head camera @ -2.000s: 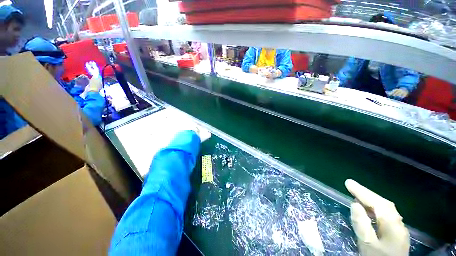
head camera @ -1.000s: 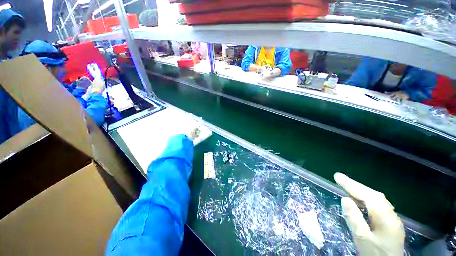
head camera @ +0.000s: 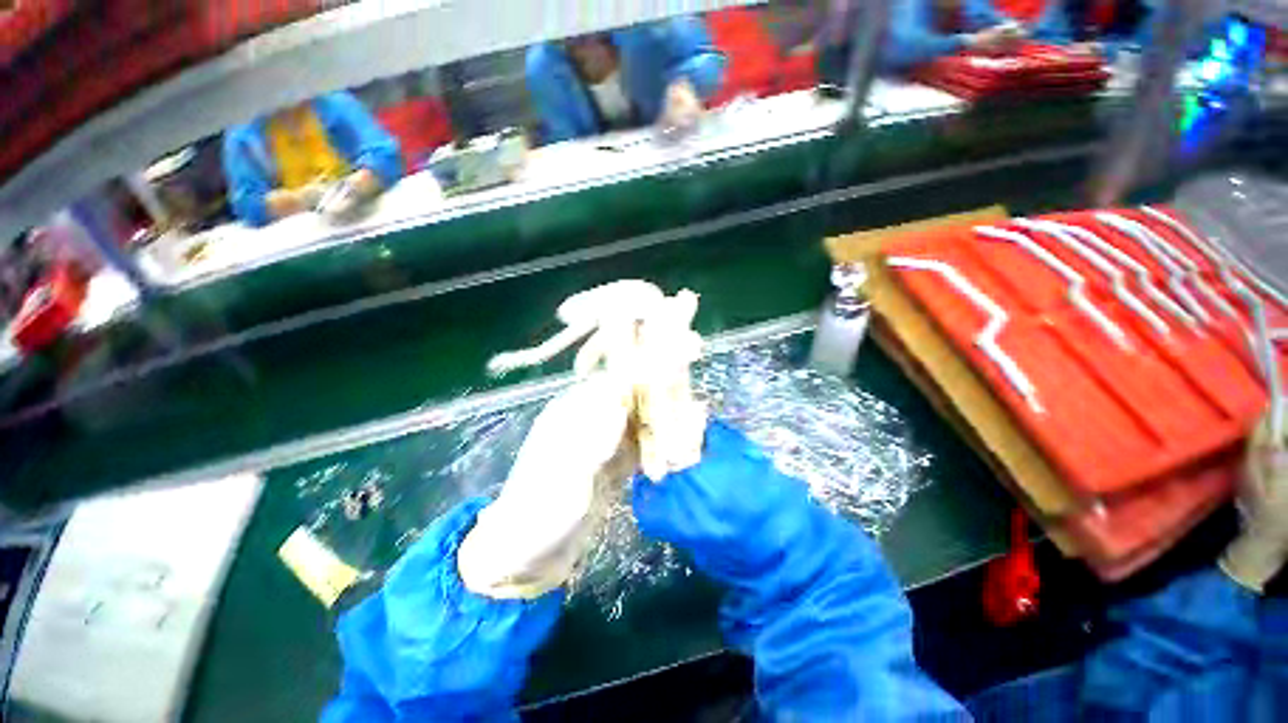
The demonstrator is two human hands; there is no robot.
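Observation:
My left hand point(head camera: 544, 487) and my right hand point(head camera: 667, 403), both in cream gloves with blue sleeves, are together at mid-frame above the green bench. Their gloves overlap and the fingers are blurred. Whether anything is held between them cannot be told. Crinkled clear plastic film point(head camera: 841, 445) lies behind and beside the hands. A pale label sheet point(head camera: 318, 566) and a small dark metal cluster point(head camera: 363, 499) lie to the left. A white foam pad point(head camera: 127, 586) is at far left, with faint small parts on it.
White bent arms point(head camera: 996, 332) lie on stacked red trays point(head camera: 1074, 431) over brown cardboard point(head camera: 939, 346) at right. A bottle point(head camera: 841, 328) stands beside them. A red object point(head camera: 1013, 572) is below. Another person's gloved hand point(head camera: 1260, 516) is at the right edge. The conveyor belt point(head camera: 466, 297) runs behind.
The view has swung right, bringing in the trays and bottle; the carton has left the frame. My left hand has left the foam pad and met my right hand above the bench.

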